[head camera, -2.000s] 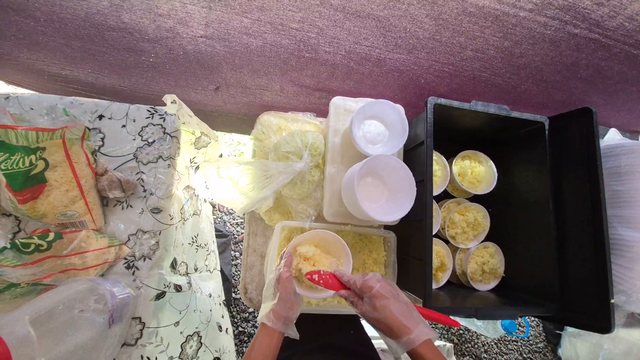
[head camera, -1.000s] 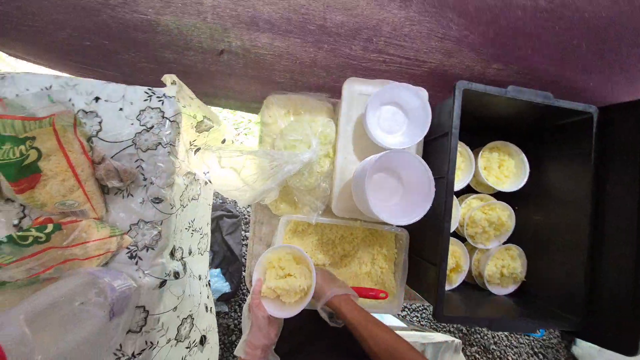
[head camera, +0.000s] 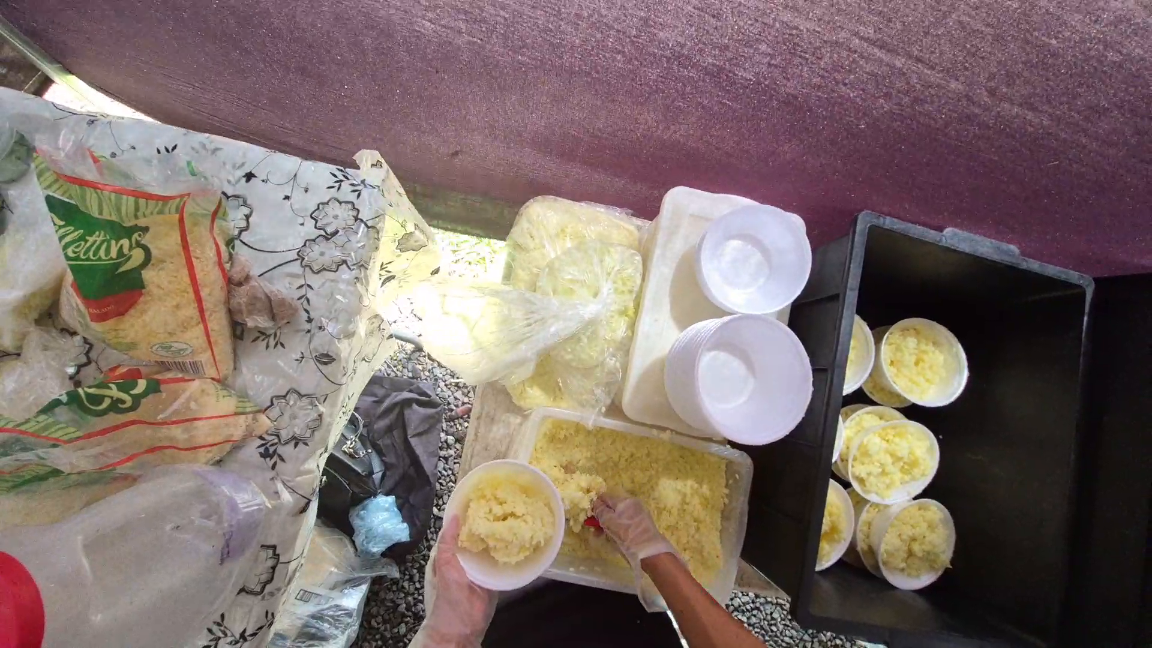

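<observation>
My left hand (head camera: 459, 576), in a clear plastic glove, holds a round white plastic bowl (head camera: 472, 565) by its left side. Crumbly yellow food (head camera: 507, 519) is heaped inside the bowl. Just right of it, my gloved right hand (head camera: 627, 526) grips a red utensil (head camera: 591, 522), mostly hidden by the fingers and food. Both are over a translucent plastic tub (head camera: 740, 504) spread with the same yellow food. Loose yellow food lies at the utensil, near the bowl's rim.
Stacked white bowls (head camera: 738, 378) and another bowl (head camera: 754, 259) stand on a white lid (head camera: 666, 270). Filled bowls (head camera: 894, 461) sit in a black crate (head camera: 855, 360) at right. Plastic-wrapped yellow food (head camera: 576, 297) lies behind the tub. Food bags (head camera: 144, 270) lie on a flowered tablecloth (head camera: 292, 414).
Two seconds ago the red utensil was over the bowl in my left hand; my right hand has since gone down into the tub with it. The food in the bowl stands higher now.
</observation>
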